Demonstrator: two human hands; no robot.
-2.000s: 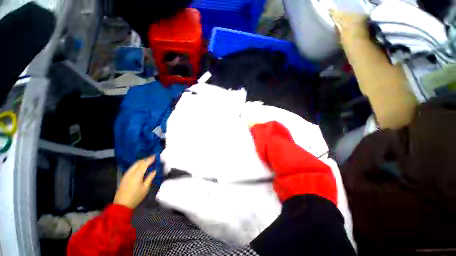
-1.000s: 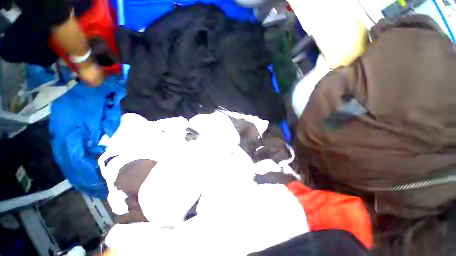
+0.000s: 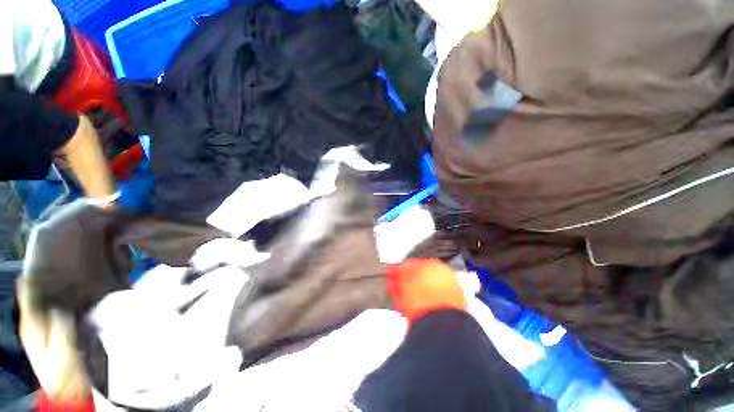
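Observation:
A brown and white garment [image 3: 322,282] lies bunched across the lower middle and left, over my lap. Its white parts are overexposed and its raised left part is blurred. My left hand [image 3: 48,342] is at the lower left, blurred, closed on the garment's left edge; its fingertips are not clear. My right arm comes in from the bottom, with a red cuff over the garment's right part. My right hand itself cannot be made out beyond the cuff.
A blue bin [image 3: 145,40] holding black cloth [image 3: 274,105] stands ahead. Large brown cloth [image 3: 579,121] with pale edging hangs at the right. Another person's arm [image 3: 87,161] reaches in at upper left, near a red object [image 3: 88,76]. Blue material [image 3: 563,366] shows at lower right.
The view has shifted toward the right. The garment has changed from a mostly white heap to spread brown and white cloth, lifted at the left. My left hand has come into clearer view.

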